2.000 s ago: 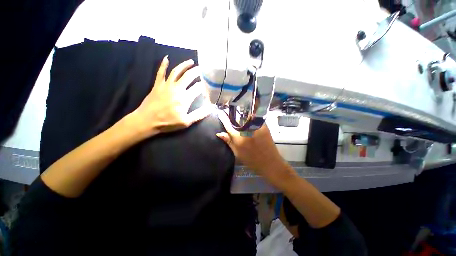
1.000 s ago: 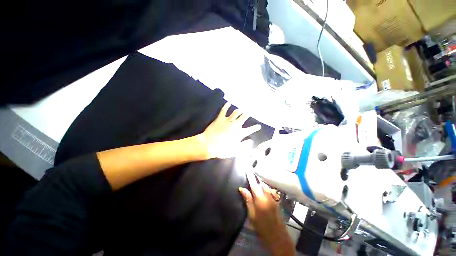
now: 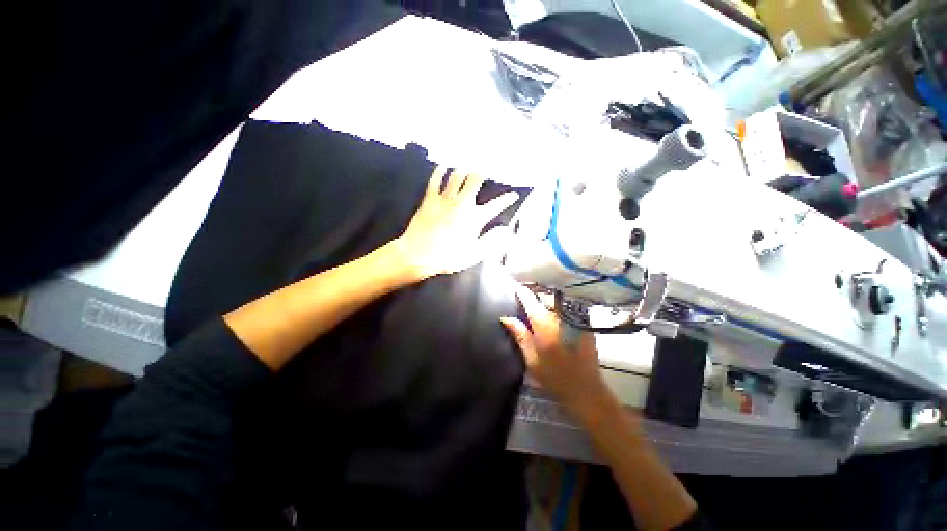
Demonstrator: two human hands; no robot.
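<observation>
A black garment panel [image 3: 312, 223] lies on the white table left of the sewing machine and hangs over the front edge towards the lap. My left hand [image 3: 447, 230] lies on the panel with its fingers spread, beside the machine head. My right hand [image 3: 550, 347] is at the panel's right edge, its fingertips close under the left end of the white sewing machine [image 3: 706, 228] with a blue stripe. The needle area is overexposed, and whether the right fingers pinch the cloth cannot be told.
A large black garment pile [image 3: 135, 114] is at the upper left. A flat black rectangle [image 3: 676, 381] and a small parts tray [image 3: 750, 392] are right of the needle. A white box [image 3: 800, 145], a thread cone [image 3: 826, 194] and cardboard [image 3: 815, 31] are behind. The grey table edge [image 3: 727, 446] runs in front.
The view swung towards the back and upper right, then partly returned. My left hand stays spread on the panel, and my right hand stays by the needle area. The panel's shift cannot be told from camera motion.
</observation>
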